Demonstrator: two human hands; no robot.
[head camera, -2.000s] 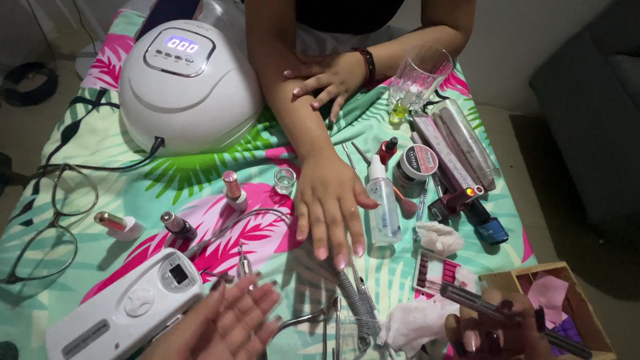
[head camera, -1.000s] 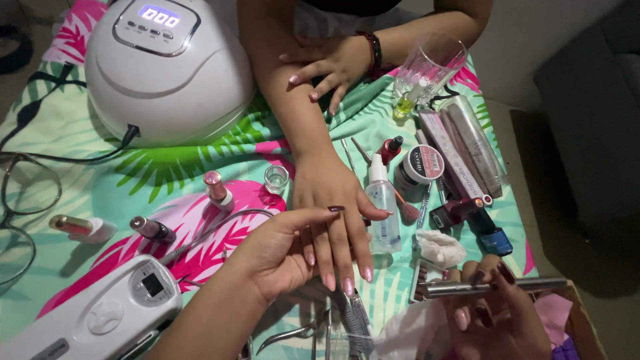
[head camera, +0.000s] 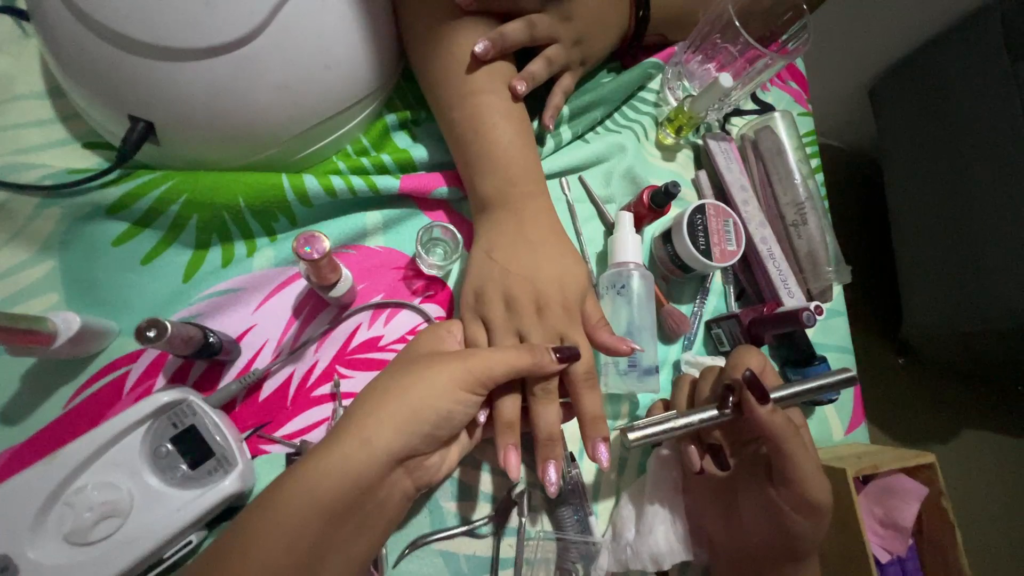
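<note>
My left hand, with dark red nails, is closed around the fingers of another person's hand, thumb on top and fingers beneath. That hand lies palm down, with pink glitter on its nails. In my right hand is a silver metal tube, held level between the fingers beside a thinner stick. Between the two sides stands a clear spray bottle. Metal cuticle nippers lie below the other person's fingertips. The person's second hand rests across their forearm.
A white nail lamp stands at the upper left, an electric nail drill unit at the lower left. Nail polish bottles, a small glass cup, a lidded jar and a tilted drinking glass surround the hands. A wooden box sits lower right.
My left hand, open and palm up two seconds ago, has moved onto the other person's fingers and closed on them. My right hand still holds the tube. The view has moved closer.
</note>
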